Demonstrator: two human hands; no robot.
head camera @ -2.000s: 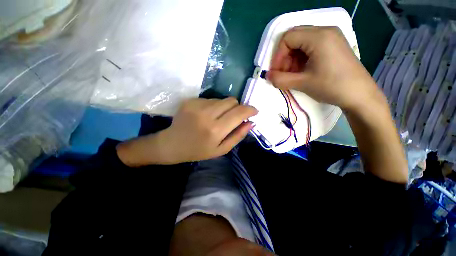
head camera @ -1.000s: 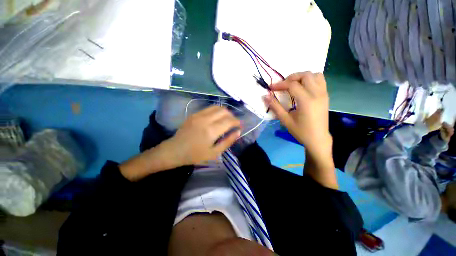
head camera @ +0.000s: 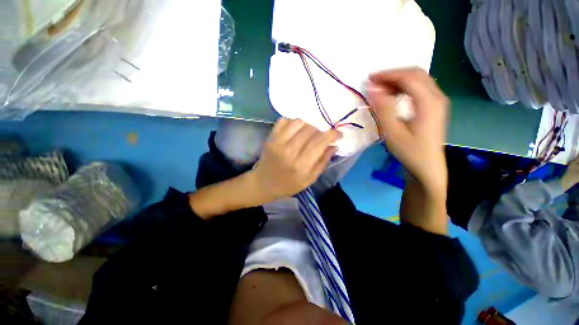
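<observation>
A white plastic housing [head camera: 355, 47] lies on the green bench top in front of me. A small black connector [head camera: 286, 47] sits at its left edge, with thin red and black wires [head camera: 330, 75] running from it across the housing. My left hand [head camera: 298, 155] is at the housing's lower edge, its fingertips closed on the wires near their lower bend. Dark wire ends stick out to the right of the fingertips. My right hand [head camera: 412, 114] is blurred, raised over the housing's right side. Whether it holds a thin pale strand I cannot tell.
A clear plastic bag [head camera: 63, 57] lies on a white sheet [head camera: 171, 63] at the left. A stack of greyish housings [head camera: 527, 51] stands at the right. A neighbouring person's grey sleeve [head camera: 539, 228] and a wire bunch [head camera: 551, 149] are at the right. Wrapped bundles [head camera: 79, 209] lie below left.
My right hand has let go of the dark wire ends and moved up and right. My left hand has moved right onto the wires. The connector was between my right fingers earlier; it now lies free.
</observation>
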